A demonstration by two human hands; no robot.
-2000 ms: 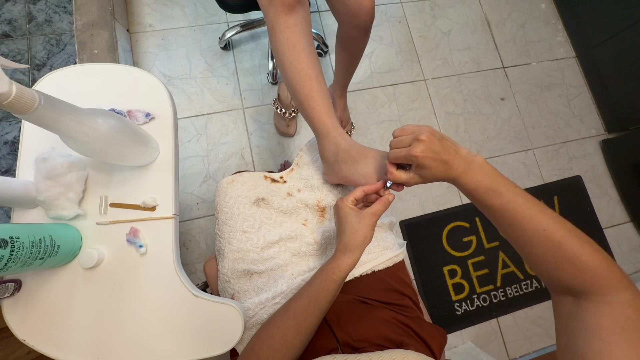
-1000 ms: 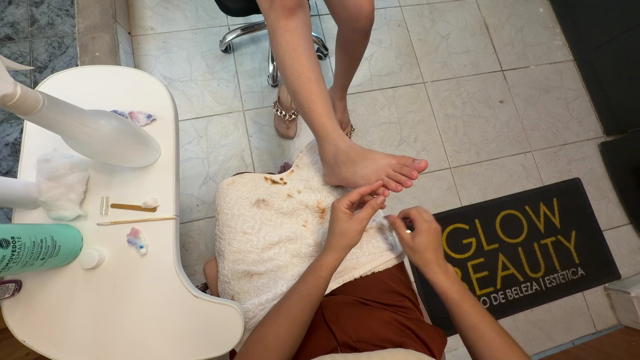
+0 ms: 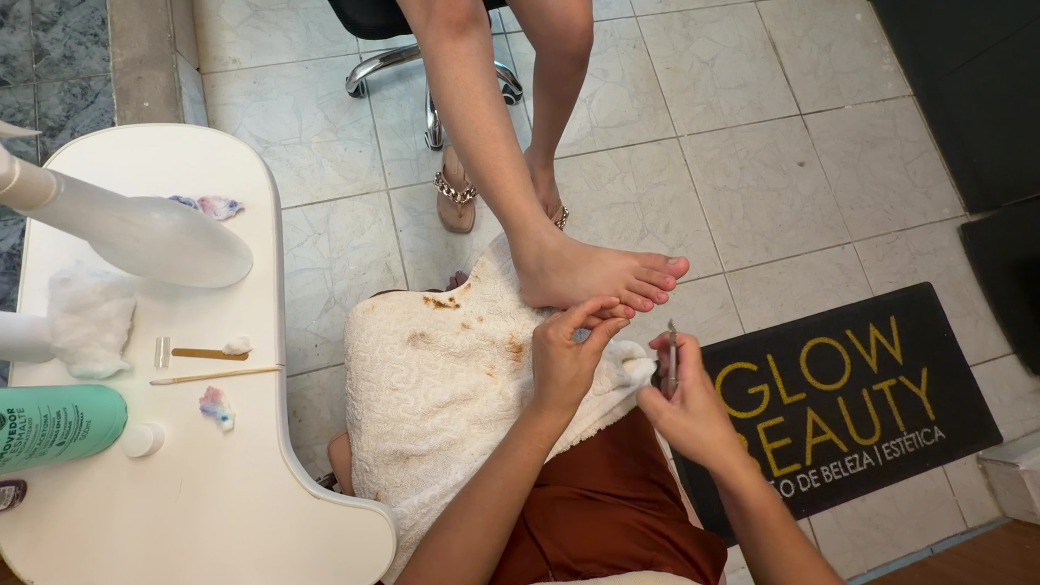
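Another person's bare foot [image 3: 585, 272] rests with its heel on a stained white towel [image 3: 431, 382] over my lap, toes pointing right. My left hand [image 3: 573, 345] is at the smallest toe, thumb and index finger pinched against it. Right of the toes, my right hand [image 3: 691, 398] holds a slim metal cuticle nipper [image 3: 673, 357], its tip pointing up. A bunched white fold of cloth [image 3: 626, 366] lies between my hands.
At left a white table [image 3: 268, 504] holds a clear spray bottle [image 3: 162, 236], cotton [image 3: 89, 317], a green remover bottle [image 3: 61, 426], a white cap [image 3: 143, 439] and a thin wooden stick [image 3: 215, 375]. A black mat [image 3: 845, 406] lies right; a sandal [image 3: 456, 195] and a chair base [image 3: 431, 106] stand behind.
Two seconds ago my right hand was over the toes with the tool; it has moved down and right, and the toes show. My left hand stays by the foot.
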